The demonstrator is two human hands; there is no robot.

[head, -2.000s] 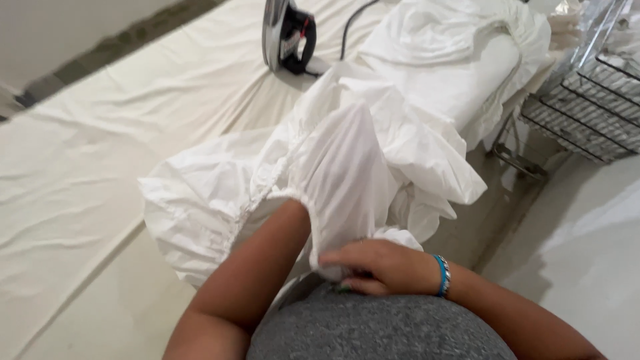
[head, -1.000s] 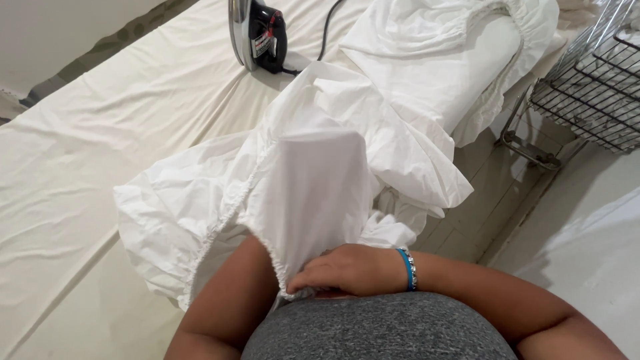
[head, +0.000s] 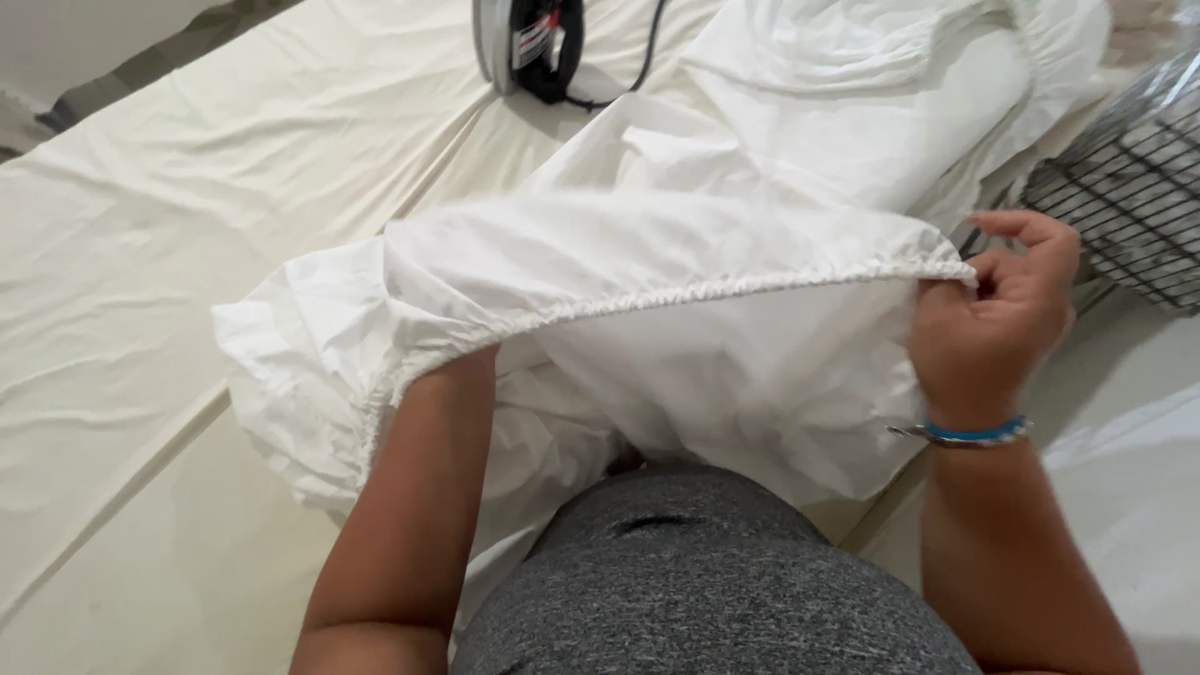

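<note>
A white fitted sheet (head: 656, 244) with a gathered elastic edge stretches across in front of my body. My right hand (head: 1008, 309) grips that edge at its right end, thumb inside, with a blue band and a metal bracelet on the wrist. My left forearm goes under the elastic edge into the sheet at the left; the cloth covers my left hand, so its grip is hidden. Beyond the sheet, an electric iron (head: 534, 47) stands upright on the cream cloth, its dark cord trailing to the right.
The cream cloth cover (head: 122, 234) spreads over the table at the left, with wrinkles and a seam. More bunched white fabric (head: 844, 112) lies at the back right. A black wire basket (head: 1125, 206) holding clear plastic stands at the right, beside the table.
My right hand has moved from close to my body out to the right and forward, pulling the elastic edge into a long line. The raised peak of cloth over my left hand has gone.
</note>
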